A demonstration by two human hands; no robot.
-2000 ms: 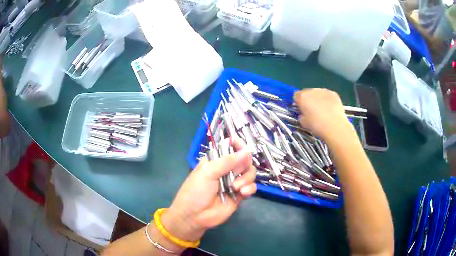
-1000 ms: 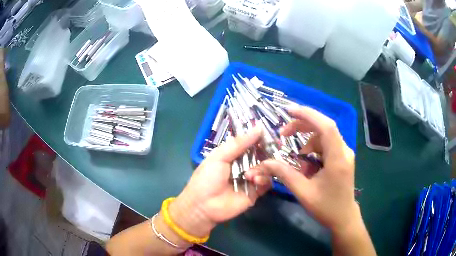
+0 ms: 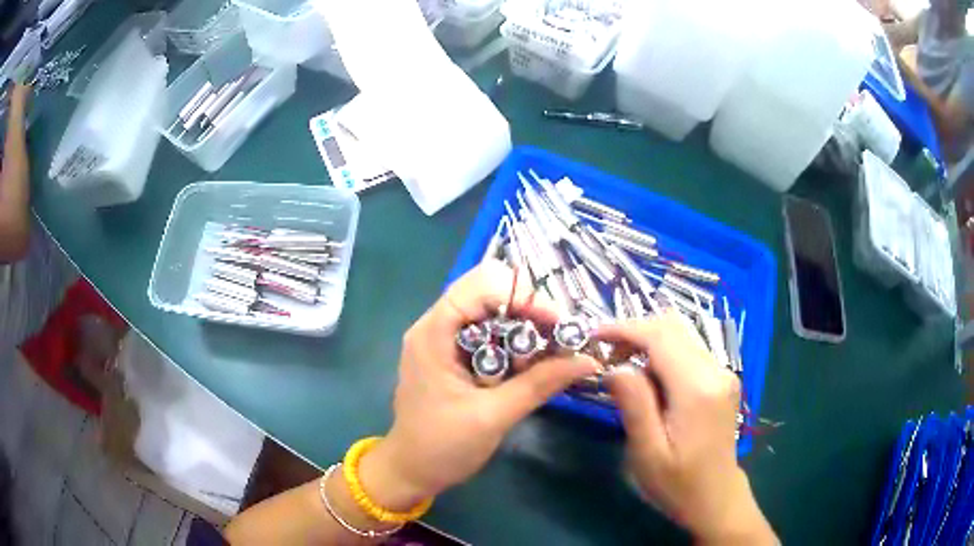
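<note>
My left hand (image 3: pixel 459 368) holds several slim metal cylinders (image 3: pixel 490 360) in a bunch, their round ends turned toward me, above the front left edge of the blue tray (image 3: pixel 760 320). My right hand (image 3: pixel 678 411) is beside it, with its thumb and fingers pinched on one or more metal parts close to the left fingertips; the exact number is blurred. The tray is heaped with loose cylinders, some with red leads. A clear plastic bin (image 3: pixel 347 229) to the left holds similar cylinders in rows on a white bottom.
Behind the tray are a pen (image 3: pixel 593 118), frosted tubs (image 3: pixel 785 117) and a lidded clear box (image 3: pixel 561 48). White paper (image 3: pixel 454 139) lies over a small scale (image 3: pixel 333 151). A smartphone (image 3: pixel 814 272) is right of the tray. Another person's arm (image 3: pixel 14 176) shows at far left.
The right hand went from inside the tray to beside the left hand. The bunch in the left hand has turned so its round ends face me. The view has shifted slightly.
</note>
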